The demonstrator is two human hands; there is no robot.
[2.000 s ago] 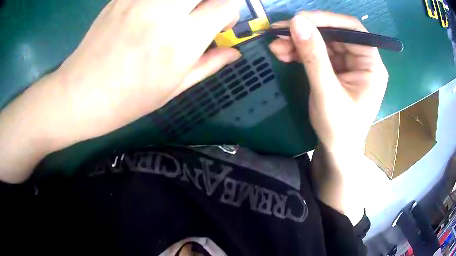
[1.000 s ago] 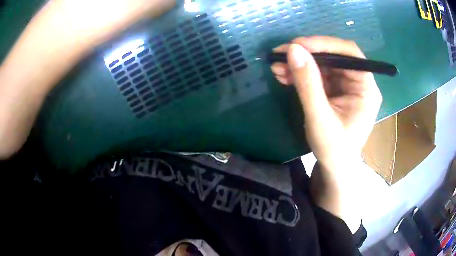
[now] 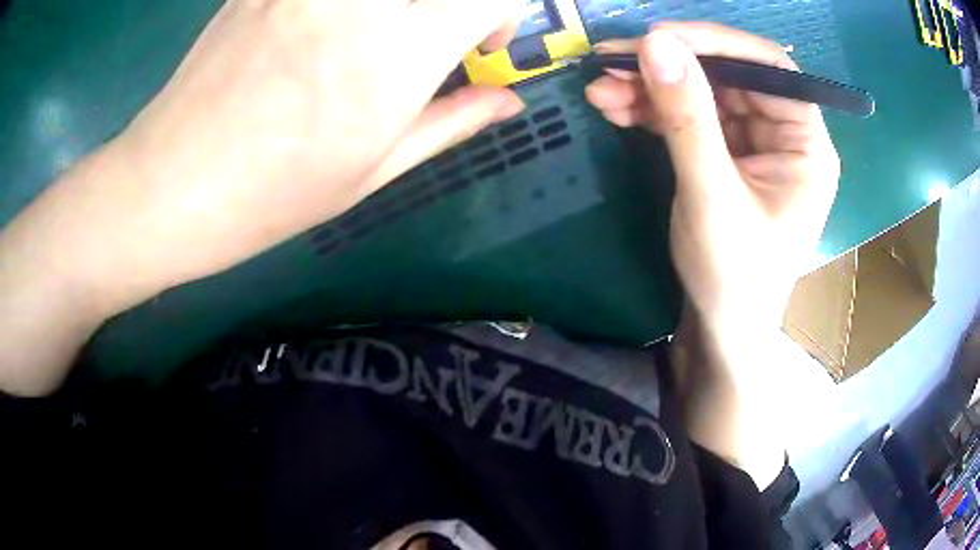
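My left hand [image 3: 312,118] holds a yellow-and-black housing [image 3: 500,70] between thumb and fingers at the top centre; the hand hides part of it. My right hand [image 3: 741,161] holds black tweezers [image 3: 784,82]; their tip end is at the housing's right edge. I cannot tell whether a piece is at the tip. Below the housing, a clear sheet [image 3: 537,193] with rows of small black adhesive pads [image 3: 481,161] lies on the green bench, partly covered by my left hand.
More yellow-and-black housings [image 3: 941,30] lie at the top right. The green bench [image 3: 903,140] ends in a curved edge at the right. An open brown cardboard box [image 3: 876,295] is below that edge.
A second ago my left hand was at the top left with no housing visible; now it is back over the sheet with a housing. The tweezers have moved up to the housing.
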